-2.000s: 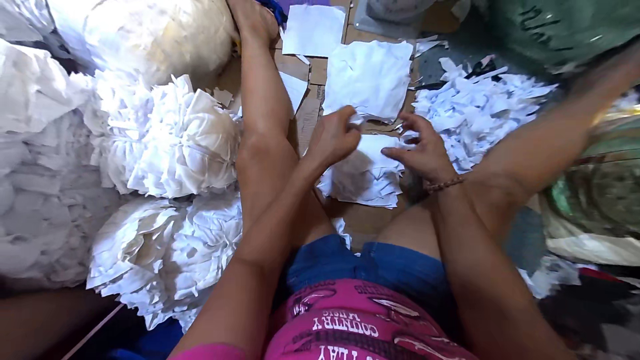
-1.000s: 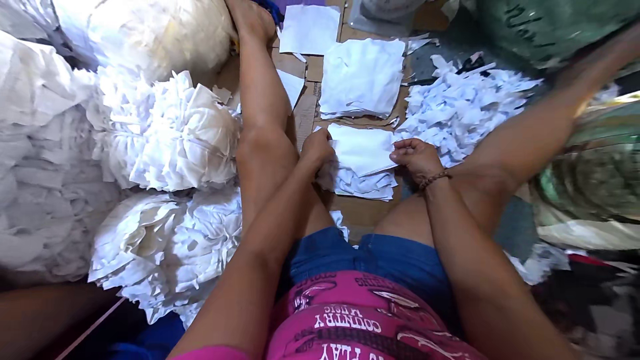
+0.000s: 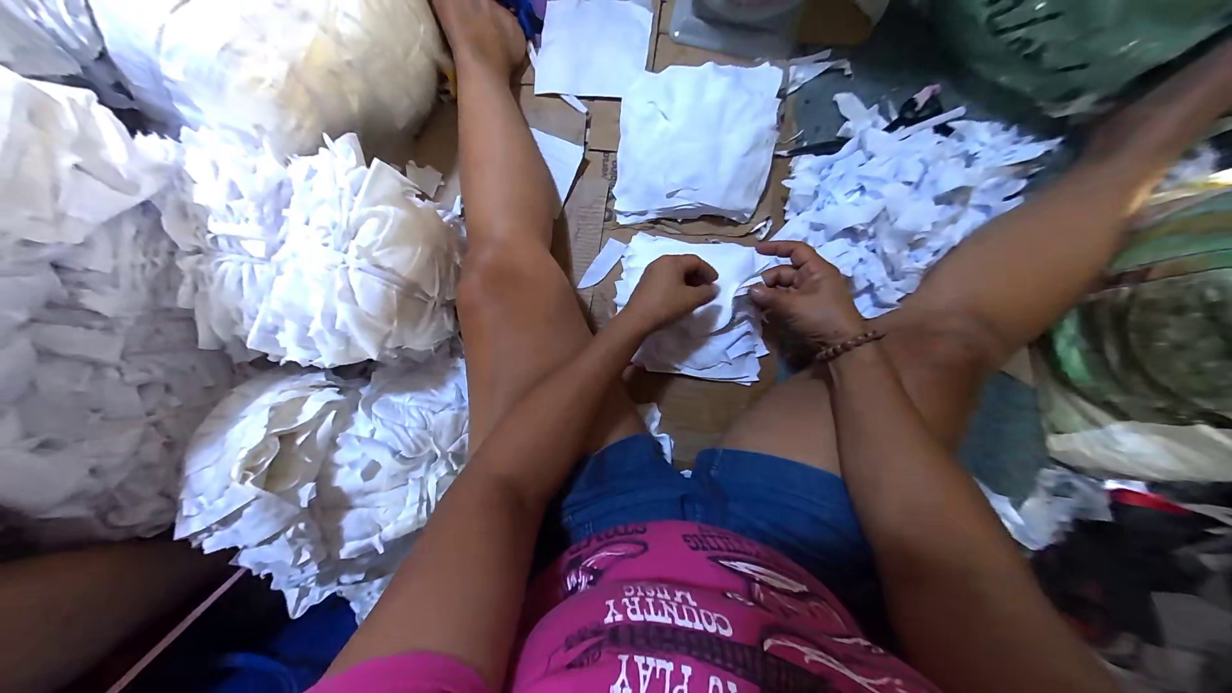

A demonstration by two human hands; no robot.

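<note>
Between my thighs lies a stack of white cloth pieces point(image 3: 707, 337), its layers fanned out at the lower edge. My left hand point(image 3: 679, 287) is over the stack's left half with curled fingers; whether it pinches any cloth is unclear. At the right edge, my right hand point(image 3: 804, 294) has its fingers curled around the corner of the top piece, thumb and forefinger somewhat apart. Just beyond is a neater stack of square white cloths point(image 3: 698, 140). Farther off, a flat white square point(image 3: 594, 48) rests on the cardboard.
A heap of white scraps point(image 3: 895, 183) lies at the right. Tied bundles of white cloth point(image 3: 356, 255) and a large pale bundle point(image 3: 289, 58) fill the left. Green plastic-wrapped bundles point(image 3: 1155, 337) stand beyond my right leg. Cardboard point(image 3: 698, 409) covers the floor.
One second ago my hands held a cloth's two sides, stretched over the near stack. Now my left hand has moved inward over the stack, and the top cloth's right side looks creased.
</note>
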